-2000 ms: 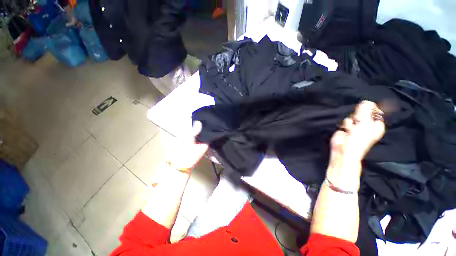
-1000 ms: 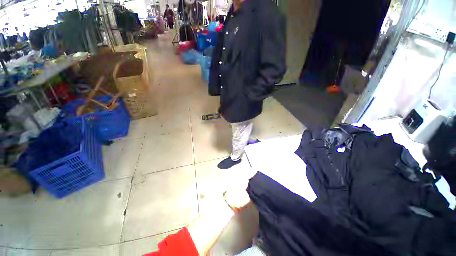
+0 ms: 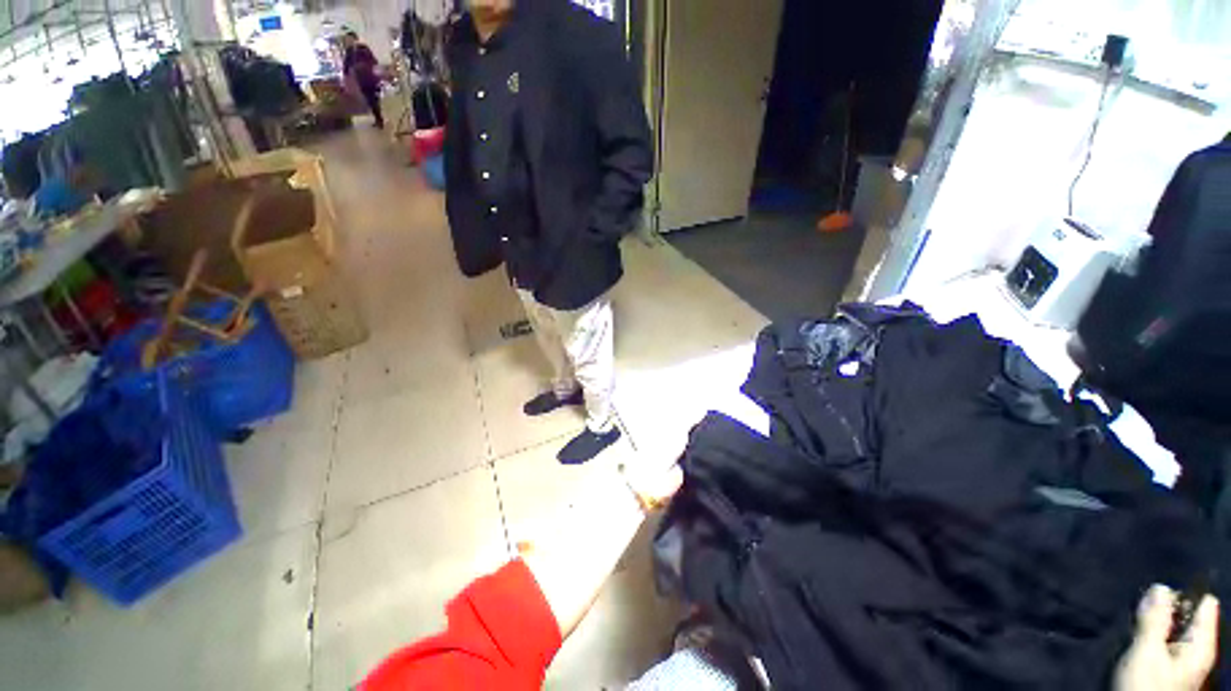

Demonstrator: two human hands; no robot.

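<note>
A black garment (image 3: 864,567) lies spread over the front of the white-topped table, its near part hanging over the edge. My left hand (image 3: 659,489) is at the garment's left edge, overexposed and partly hidden by the cloth; it appears to grip that edge. My right hand (image 3: 1169,651) is at the lower right, cut off by the picture's edge, with its fingers curled around something small and dark that I cannot make out. Another black garment (image 3: 932,392) with shinier dark grey patches lies behind on the table.
A person in a black jacket (image 3: 540,162) stands on the tiles beyond the table's left corner. A white device (image 3: 1060,270) sits by the wall, left of a black heap (image 3: 1168,324). A blue crate (image 3: 149,500), blue bag (image 3: 223,365) and carton (image 3: 284,230) stand at left. A doorway opens behind.
The view has swung up from the table to the room, then slightly right. The garment's near part now lies bunched nearer the left hand. The right hand is back in view, and the person faces more forward.
</note>
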